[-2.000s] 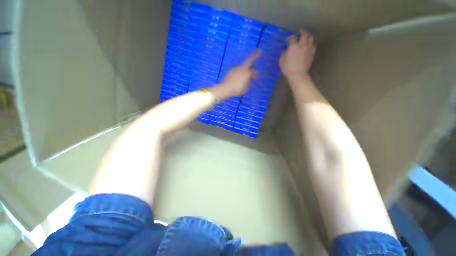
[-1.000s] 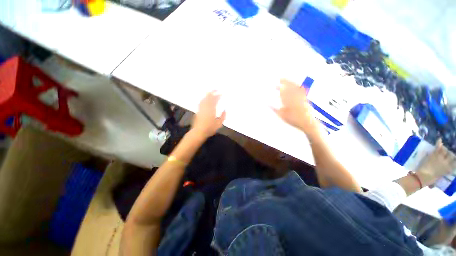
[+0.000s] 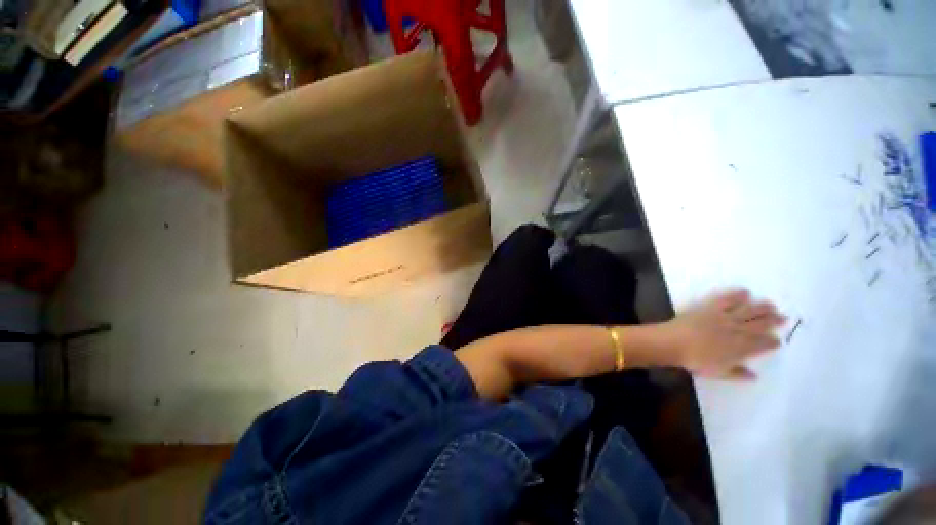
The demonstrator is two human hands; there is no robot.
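Observation:
My left hand (image 3: pixel 731 333), with a yellow bracelet on its wrist, lies over the white table (image 3: pixel 759 226) near its edge, fingers spread and empty. Blue-edged retail boxes (image 3: pixel 860 490) are cut off at the bottom right. A blurred skin-toned patch covers part of them at the corner; it may be my right hand, but whose it is and what it holds cannot be told. Packed blue boxes (image 3: pixel 385 200) stand in rows inside the open brown carton (image 3: pixel 359 256) on the floor to the left.
Thin dark slivers (image 3: pixel 872 241) lie scattered on the table, beside a blue tray (image 3: pixel 929 169) at the right edge. A red stool (image 3: pixel 462 51) stands behind the carton. Another carton with clear wrapping (image 3: pixel 190 87) is at the upper left. A metal table leg (image 3: pixel 580 154) stands beside my knees.
The view has swung from the carton's inside, across the table, to the left. The whole carton now shows. My left hand remains over the table, empty; my right hand has left the middle of the picture.

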